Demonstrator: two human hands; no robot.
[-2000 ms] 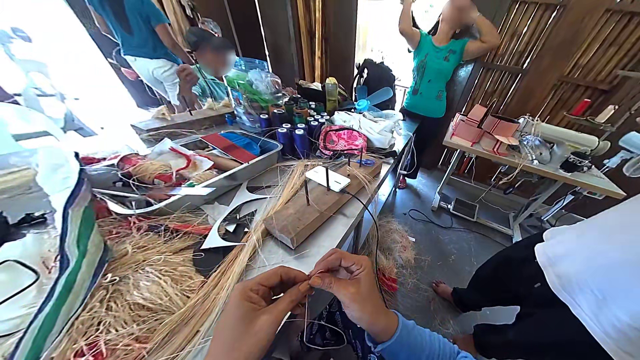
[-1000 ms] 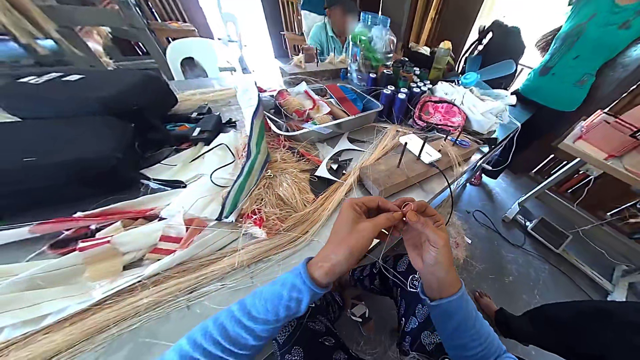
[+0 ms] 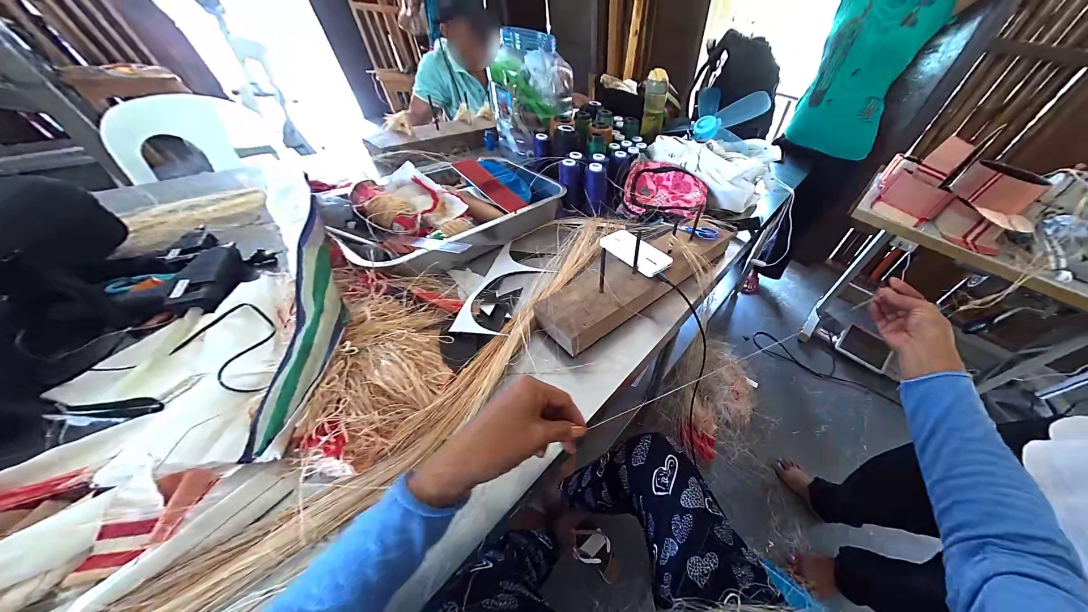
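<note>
A thin pale fibre strand (image 3: 697, 387) runs taut between my two hands, over my lap and the floor. My left hand (image 3: 510, 433) pinches one end between thumb and fingertips beside the table's front edge. Out to the right and higher, my right hand (image 3: 914, 327) holds the other end near the side table. Long straw-coloured fibres (image 3: 399, 450) lie along the table, partly under my left forearm. Behind my left hand rests a wooden block (image 3: 586, 310) with upright dark pegs, a white device (image 3: 635, 253) and a black cable on it.
A metal tray (image 3: 544, 208) of materials, thread spools (image 3: 595, 183) and a pink pouch (image 3: 665, 189) stand farther back. A striped sack (image 3: 297, 340) is at left. One person sits behind the table; another stands at the back right. Someone's legs and feet are at lower right, near a side table (image 3: 969, 246).
My hands were close together in both earlier frames. They are now wide apart, my right hand far out to the right, with the strand stretched between them.
</note>
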